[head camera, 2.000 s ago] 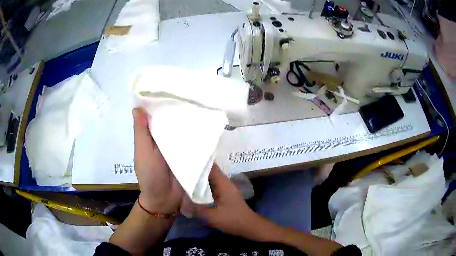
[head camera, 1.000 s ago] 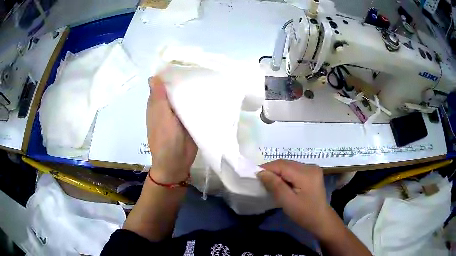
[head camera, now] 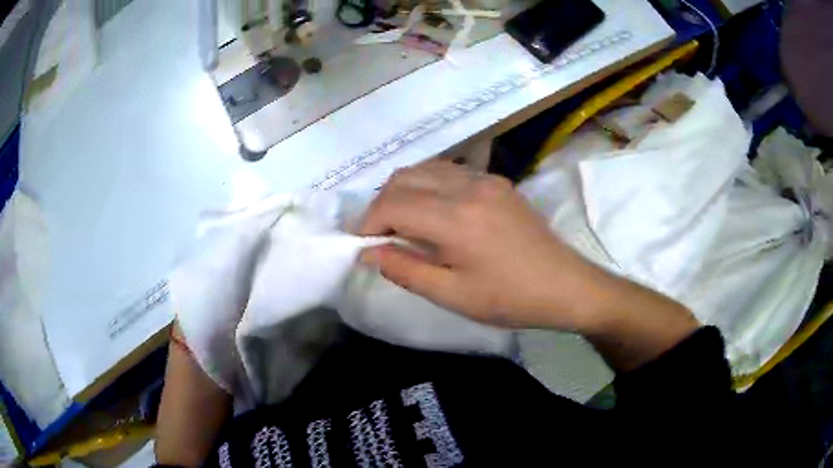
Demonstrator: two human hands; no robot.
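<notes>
A white fabric piece (head camera: 301,260) hangs over the table's front edge and my lap, bunched and partly blurred. My right hand (head camera: 438,242) pinches its edge between thumb and fingers, just in front of the table edge. My left hand is hidden under the fabric; only the left forearm and the red wrist cord show at the lower left, so its grip cannot be seen.
The sewing machine's needle plate (head camera: 260,87) is at the top, cut off by the frame. A black phone (head camera: 554,26) and black-handled scissors (head camera: 356,11) lie on the white tabletop (head camera: 119,183). White fabric bundles (head camera: 667,210) are heaped at the right beside yellow rails (head camera: 612,91).
The view has turned right and down. The fabric has moved from above the tabletop toward my lap. My left hand has gone out of sight beneath it, while my right hand still pinches it.
</notes>
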